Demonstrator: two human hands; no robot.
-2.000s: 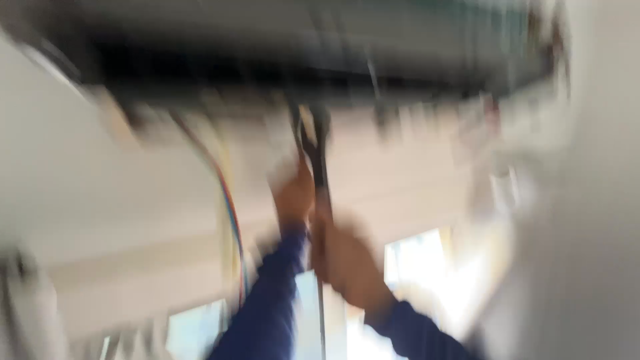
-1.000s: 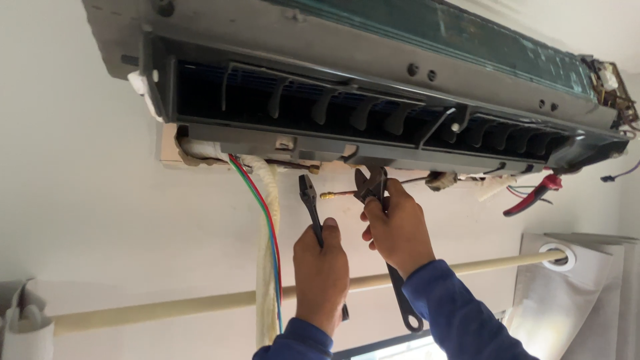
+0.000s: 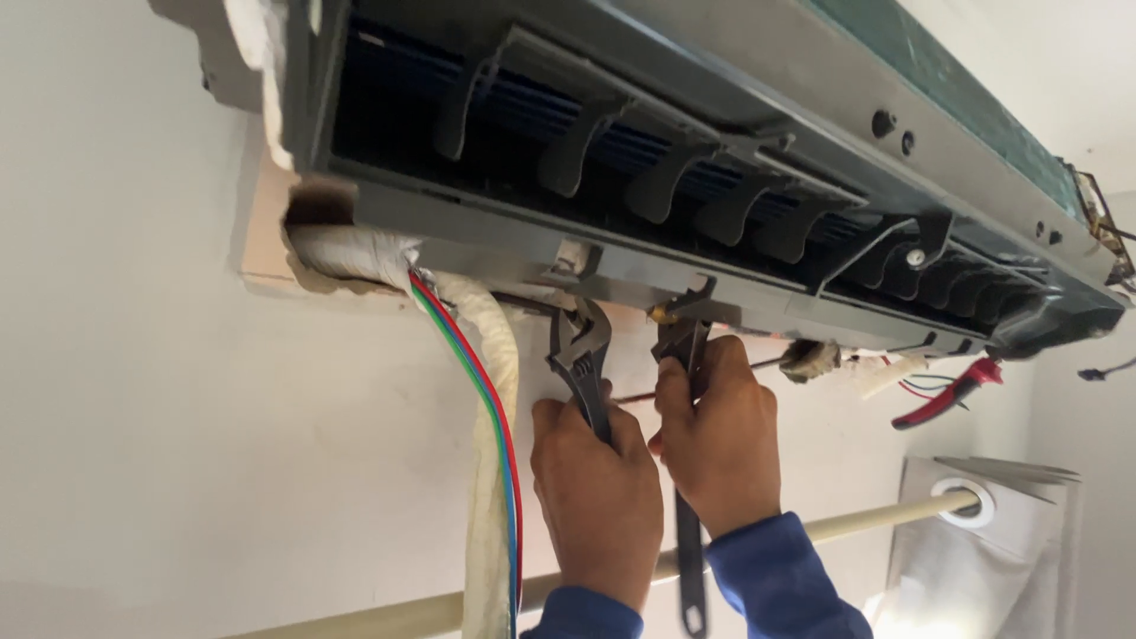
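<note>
Under the indoor unit of a wall-mounted air conditioner [image 3: 497,235], my left hand [image 3: 599,497] grips an adjustable wrench [image 3: 581,364], its jaws up at a pipe end below the casing. My right hand [image 3: 723,435] holds a second adjustable wrench [image 3: 690,559] by its upper handle, jaws near a brass fitting [image 3: 661,313] at the unit's lower edge. Whether either jaw grips the metal, I cannot tell. A thin copper-coloured pipe [image 3: 635,398] passes behind my right hand.
Wrapped piping [image 3: 355,253] comes from a wall hole; a cream drain hose [image 3: 486,444] and red, green and blue wires [image 3: 484,382] hang left of my hands. Red-handled pliers [image 3: 950,395] hang at right. A curtain rod [image 3: 887,522] and grey curtain [image 3: 950,577] are below.
The left-hand wrench has moved up to the pipe end beneath the unit. My right hand's wrench is now near the brass fitting at the casing edge. The view has moved closer.
</note>
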